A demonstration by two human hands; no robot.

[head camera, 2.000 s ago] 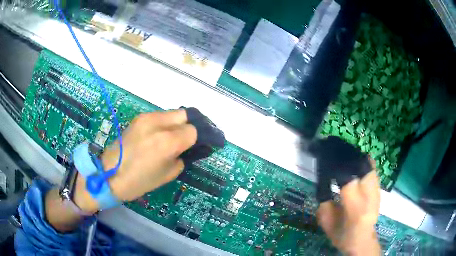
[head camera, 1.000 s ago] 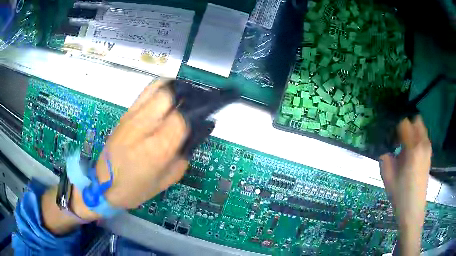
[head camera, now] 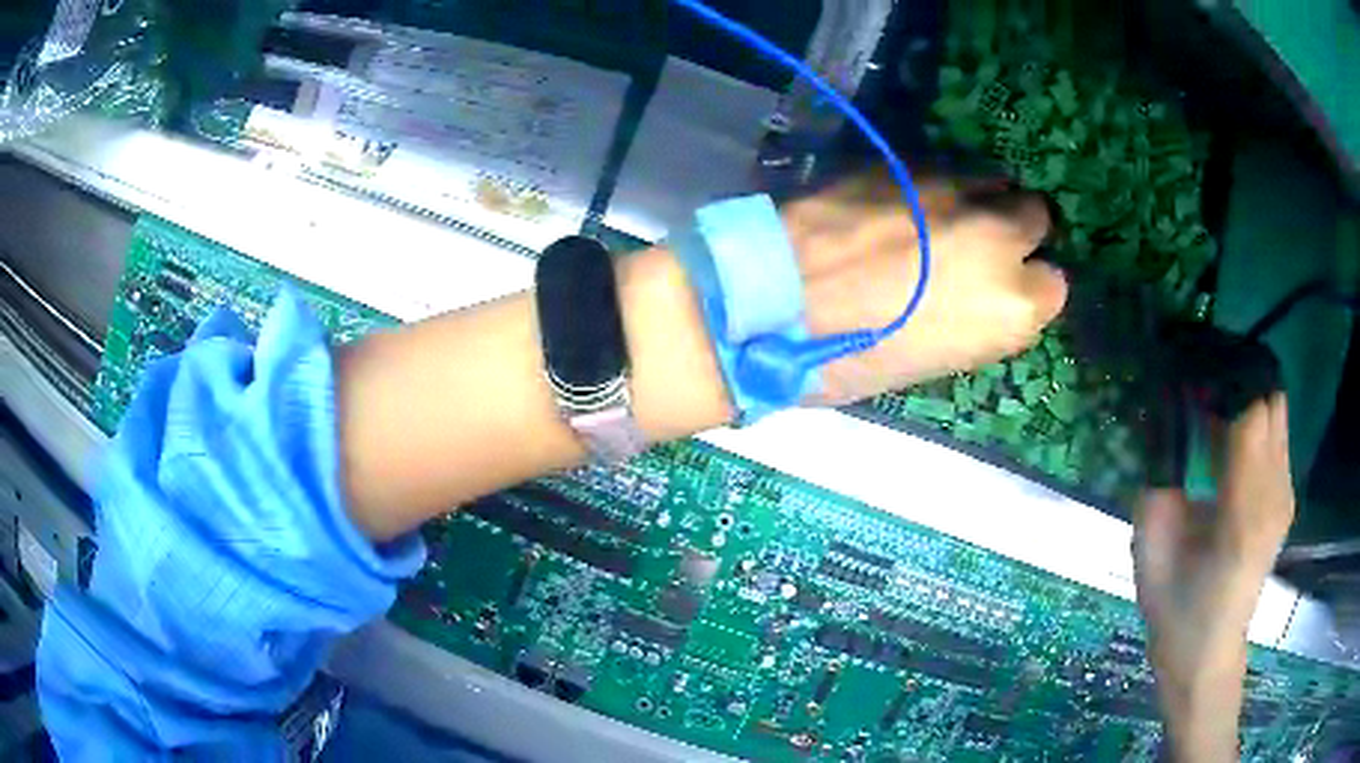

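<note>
Many small bright-green connectors lie heaped in the black parts bin at the upper right. My left hand reaches across over the bin, its dark-covered fingertips blurred against the bin's shadow. My right hand is at the bin's right front corner, its black-covered fingertips close to my left hand's. Whether either hand holds a connector cannot be told. A long green circuit board lies below the bin, partly hidden by my left forearm.
A white conveyor rail runs along the board's far edge. Behind it lie a printed instruction sheet and a plain pale sheet. A blue strap with a thin blue cord and a dark watch band are on my left wrist.
My left hand has moved right, from above the board and rail to over the parts bin, bringing its forearm across the view. My right hand has stayed near the bin's right front corner.
</note>
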